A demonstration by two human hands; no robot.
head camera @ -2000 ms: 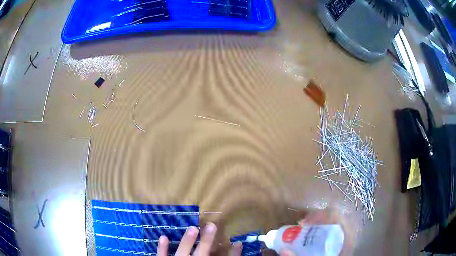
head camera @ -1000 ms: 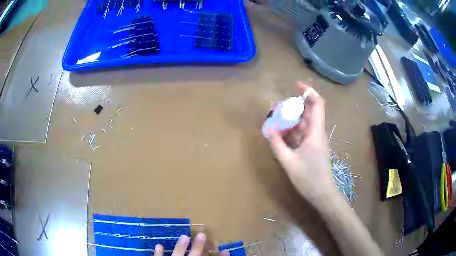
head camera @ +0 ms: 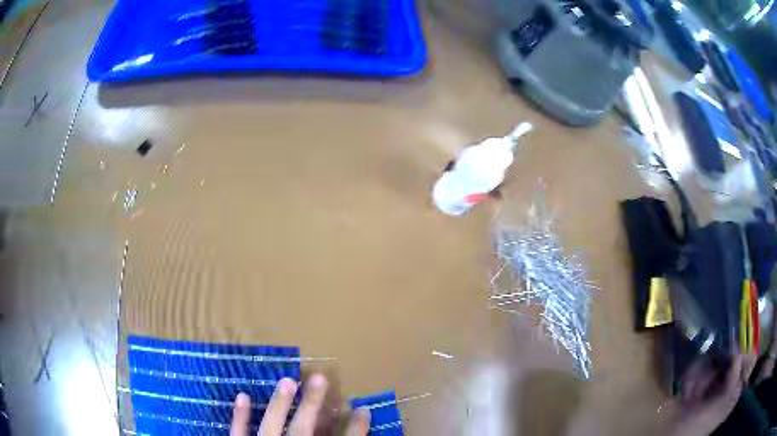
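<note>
A joined blue cell block (head camera: 200,387) with pale lines lies at the bottom left. My left hand (head camera: 285,410) rests its spread fingertips on the block's right part, cut off by the bottom edge. Its thumb touches a small blue cell strip (head camera: 383,415) beside the block, with a thin wire sticking out. My right hand (head camera: 711,404) is blurred at the lower right, against the lower end of the black case (head camera: 647,264); its fingers are mostly hidden. The white flux bottle (head camera: 477,174) lies on its side, nozzle towards the upper right. The tabbing ribbon pile (head camera: 549,285) lies below it.
A blue tray (head camera: 256,70) with dark cells is at the top. A grey machine (head camera: 566,72) stands upper right. Red and yellow tool handles (head camera: 750,315) are far right. Marked sheets (head camera: 51,281) lie left, near tiny offcuts (head camera: 130,198) and a black chip (head camera: 144,147).
My right hand has let go of the flux bottle, which now lies on the table, and has moved to the lower right. My left hand stays on the block. The camera view has shifted slightly.
</note>
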